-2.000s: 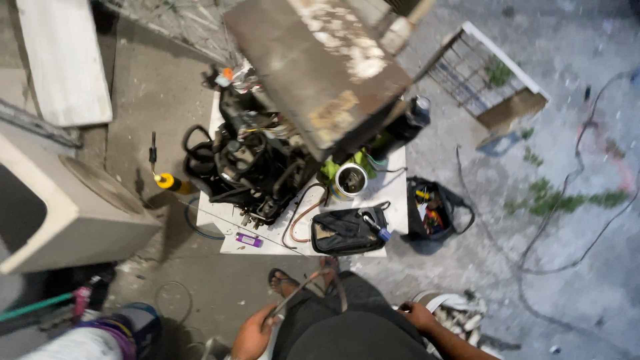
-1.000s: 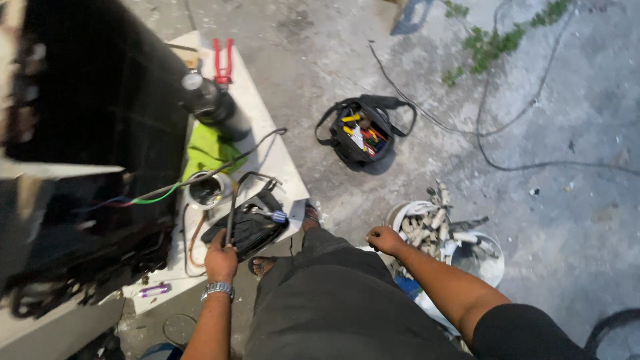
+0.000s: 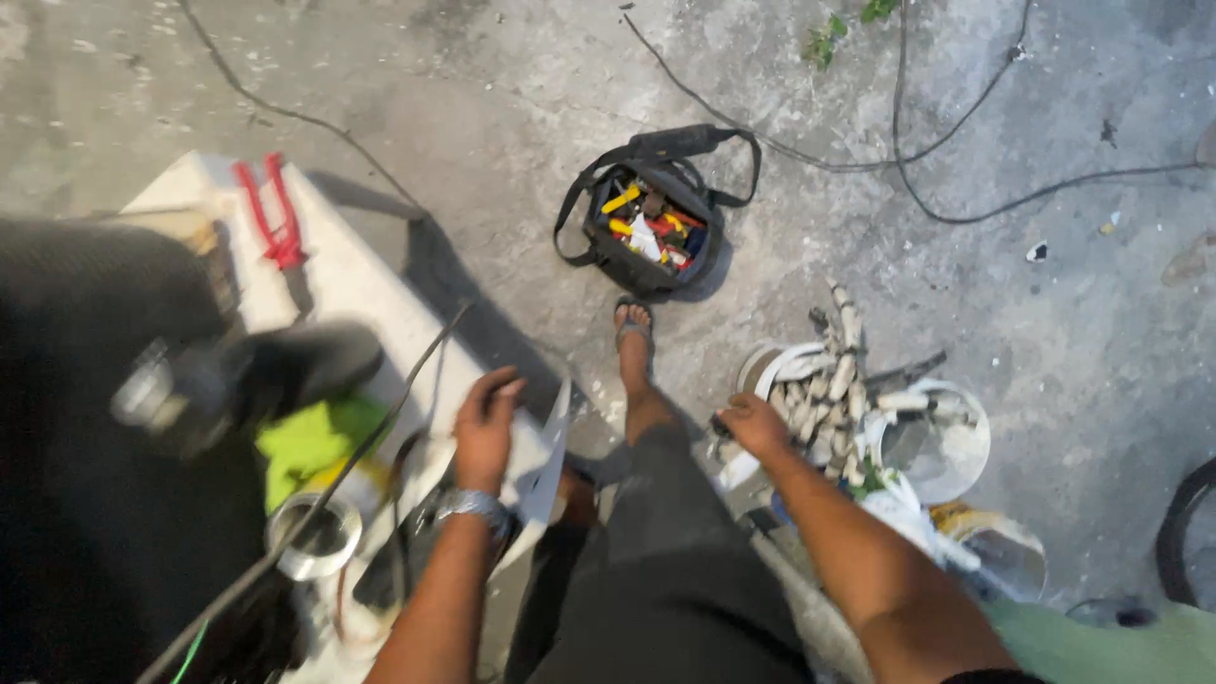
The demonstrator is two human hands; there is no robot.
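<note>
My left hand (image 3: pixel 488 427), with a metal watch at the wrist, is over the right edge of a white table (image 3: pixel 380 285), its fingers apart and nothing seen in it. My right hand (image 3: pixel 755 426) has curled fingers beside a bucket of pale, knobbly pieces (image 3: pixel 812 404); a small dark thing shows at its fingertips, too blurred to name. Red-handled pliers or cutters (image 3: pixel 275 214) lie on the table. Near my left forearm are a black pouch (image 3: pixel 404 556), an open round can (image 3: pixel 318 537) and a bright green cloth or bag (image 3: pixel 313 442). A dark cable (image 3: pixel 380 427) crosses above them.
An open black tool bag (image 3: pixel 655 228) with yellow and red tools sits on the concrete floor ahead of my foot. Long cables (image 3: pixel 836 168) trail over the floor. White buckets (image 3: pixel 936 442) stand at the right. A large dark object (image 3: pixel 104 427) fills the left side.
The dark strip or tube that my left hand held one second ago is no longer in it. My view has swung to the right, away from the black machinery.
</note>
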